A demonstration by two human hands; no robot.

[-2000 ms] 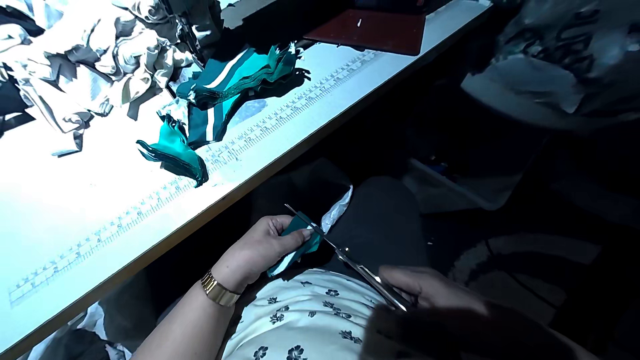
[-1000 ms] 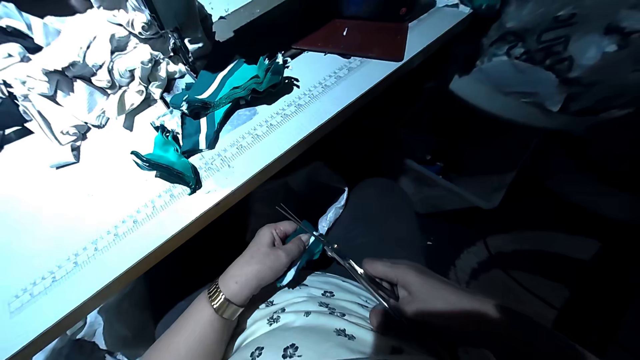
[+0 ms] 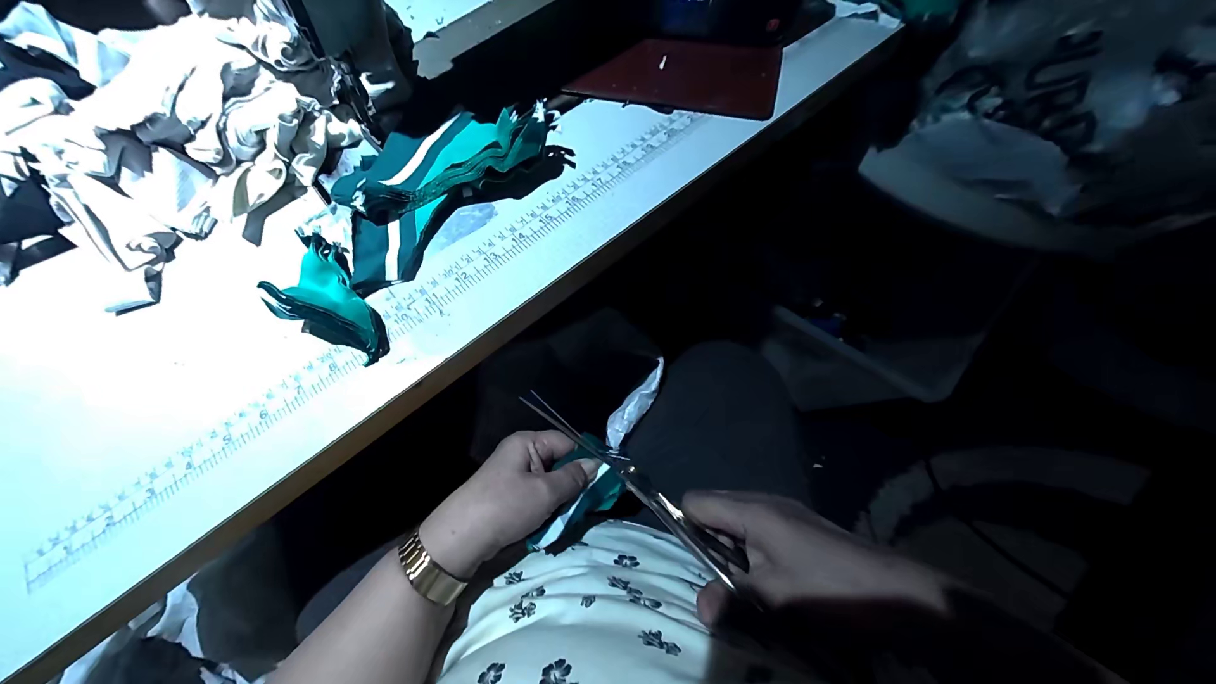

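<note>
Over my lap, my left hand, with a gold watch at the wrist, pinches a green fabric piece with a white stripe. A strip of thin white material sticks up beyond it. My right hand holds metal scissors by the handles. Their narrow blades lie slightly parted across the fabric, close to my left fingertips. Stacked green, dark and white fabric pieces lie on the table, beside a smaller green bundle.
A ruler scale runs along the front of the white table. Crumpled pale fabric is heaped at the back left, near a dark machine part. A dark red flat panel and a plastic bag are at the right.
The scissor blades, close together two seconds ago, have parted slightly at the fabric. My left hand keeps its pinch on the piece.
</note>
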